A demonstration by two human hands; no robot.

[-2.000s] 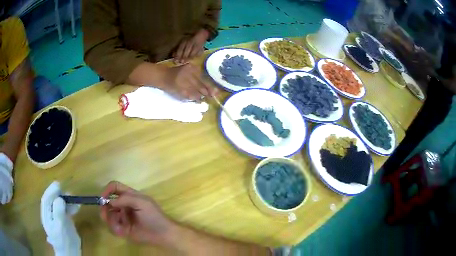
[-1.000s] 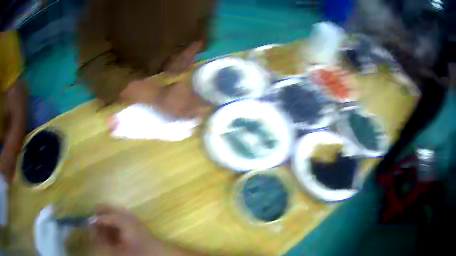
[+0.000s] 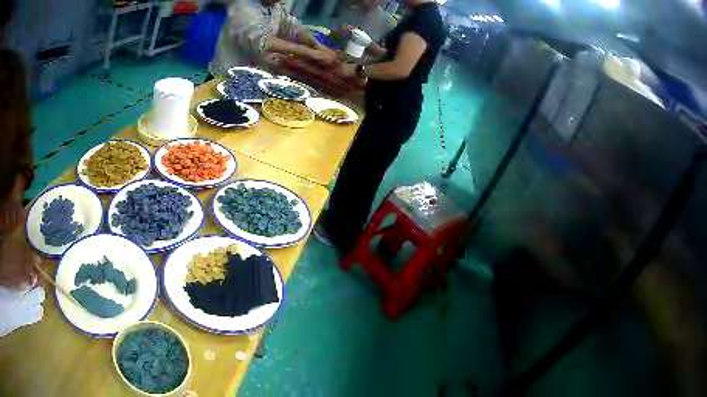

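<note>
Neither of my hands is in the picture now. Nearest in front of me, at the lower left, a cream-rimmed tub [image 3: 152,358] holds green-grey parts. A white plate [image 3: 139,304] with a blue rim holds green-grey parts in two patches, with a thin stick [image 3: 56,284] reaching onto it from another worker's hand. To its right, another plate [image 3: 175,302] holds yellow-brown and black parts. Behind stand plates of blue-grey parts [image 3: 152,212], dark green parts [image 3: 260,212], red-orange parts [image 3: 194,160] and yellow-brown parts [image 3: 115,163].
A tall white cup [image 3: 171,108] stands among the plates. A white glove [image 3: 19,308] lies at the left edge. More plates stand on the far table end. A red stool [image 3: 412,246] stands on the teal floor. People stand beyond, one in black clothes [image 3: 383,132].
The view has swung right. My hands, the slim dark tool and the bowl of black parts have left the picture. The red stool and the people at the far end now show fully.
</note>
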